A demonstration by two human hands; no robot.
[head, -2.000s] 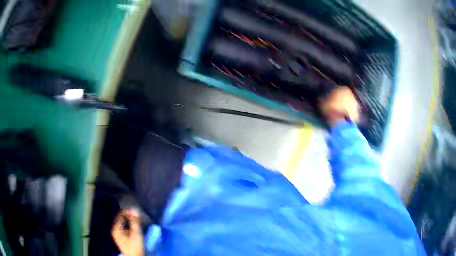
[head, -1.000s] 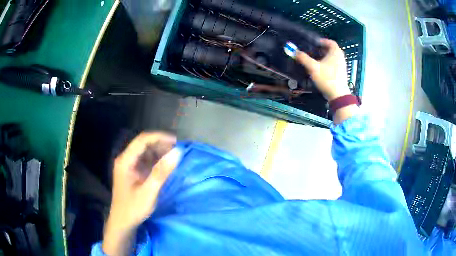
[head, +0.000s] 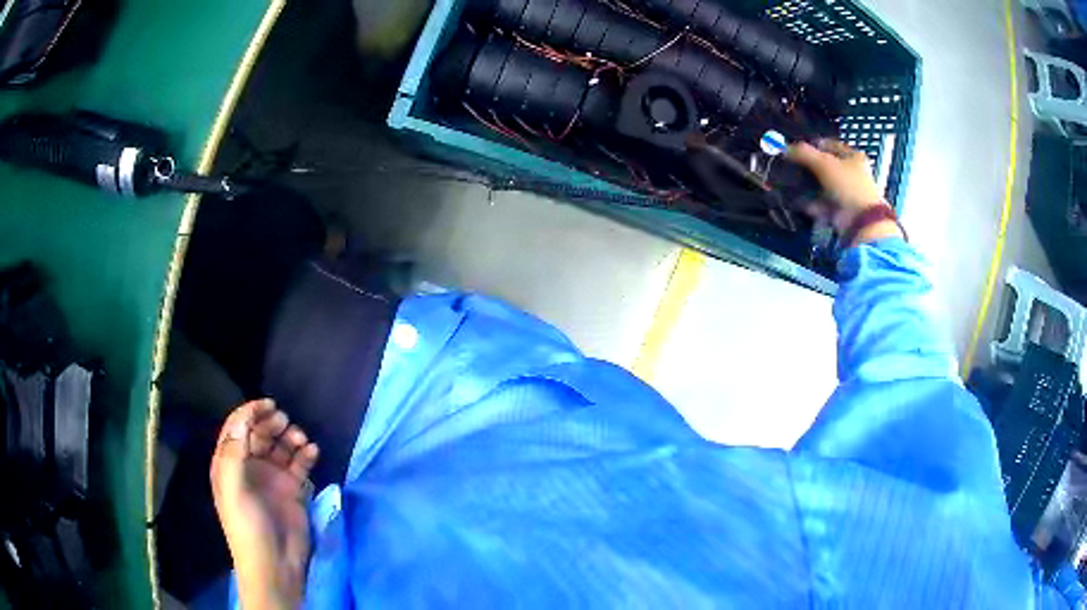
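A dark green-teal crate (head: 447, 129) holds rows of black blower fans (head: 525, 86) with thin red and yellow-brown wires. One fan (head: 663, 109) lies face up near the middle. My right hand (head: 842, 179), with a dark red wristband, reaches into the crate's right part. Its fingers are on the edge of a dark blower fan with a round white-and-blue label (head: 772, 143); that fan is blurred and its outline partly hidden. My left hand (head: 265, 483) is at the lower left, palm up, fingers loosely curled and apart, empty.
A black electric screwdriver (head: 101, 159) lies on the green bench (head: 101, 280) at left, its tip over the pale edge. Black housings (head: 48, 435) stand lower on the bench. Yellow lines mark the floor. At right are pale stools (head: 1035, 319) and another dark crate (head: 1035, 411).
My right hand and the labelled fan have moved right and toward the crate's near side. My left hand has moved down, away from my smock front. The view has shifted slightly.
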